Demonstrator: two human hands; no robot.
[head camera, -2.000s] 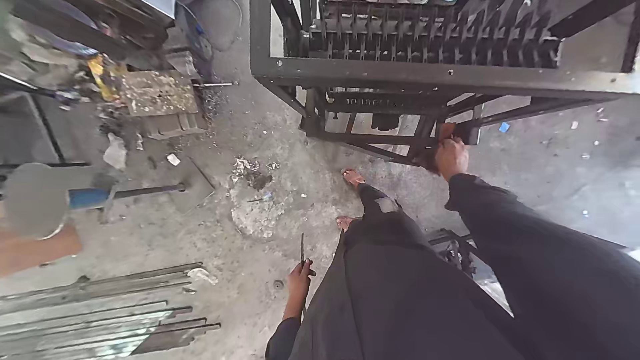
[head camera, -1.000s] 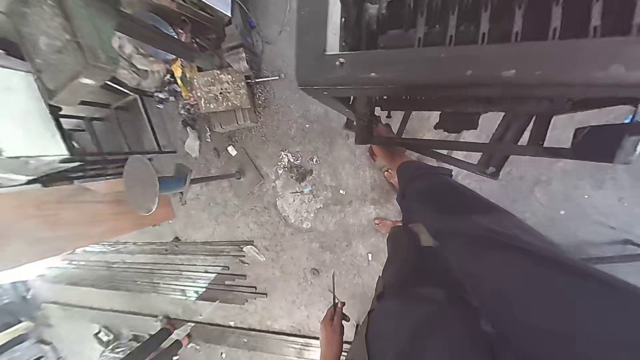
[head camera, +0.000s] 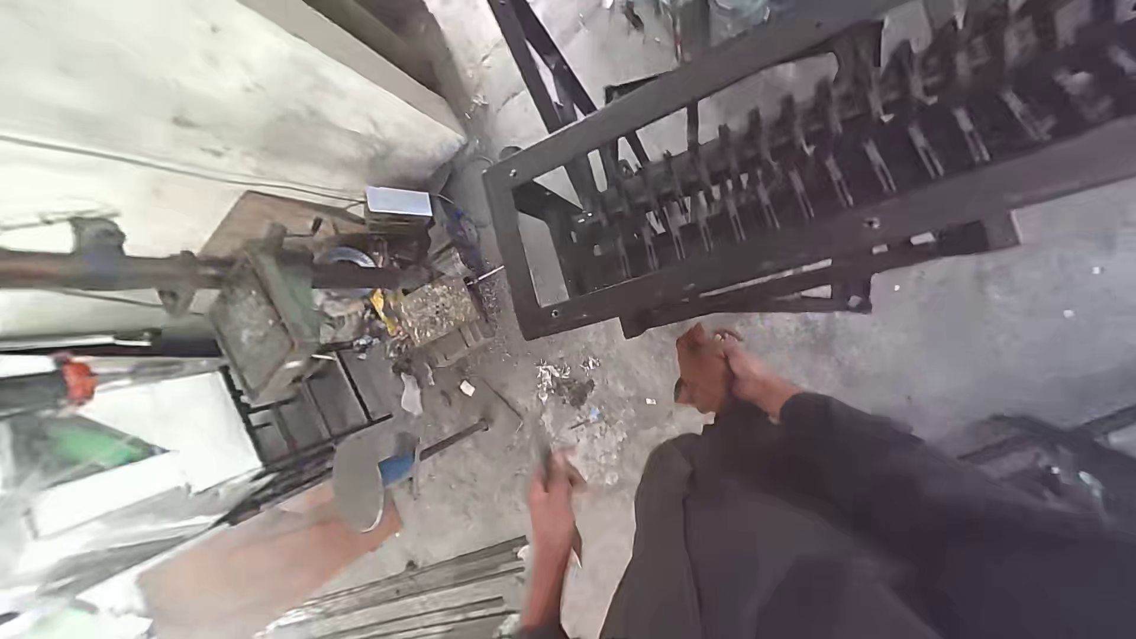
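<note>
My left hand (head camera: 552, 501) is closed around a thin, dark hand tool (head camera: 545, 457), blurred, whose exact kind I cannot tell. It hangs over the floor, left of my dark-clothed legs. With my right hand (head camera: 753, 374) I grip a reddish-brown piece (head camera: 701, 366), perhaps a cloth or abrasive sheet, just below the near edge of a black metal frame (head camera: 586, 311). Inside that frame runs a row of upright metal blades or tines (head camera: 737, 213). The fingers of my right hand are partly hidden behind the piece.
A round-topped stool (head camera: 359, 484) stands at left, near long metal bars (head camera: 417, 590) on the floor. A debris-covered block (head camera: 437, 311) sits beside a metal stand (head camera: 257, 319). Light scraps (head camera: 568, 382) litter the concrete. Another dark metal frame (head camera: 1047, 444) is at lower right.
Two seconds ago my right hand held the reddish-brown piece at the frame's lower bars; now it shows below the frame's near edge. The tool stays in my left hand. The view has turned strongly.
</note>
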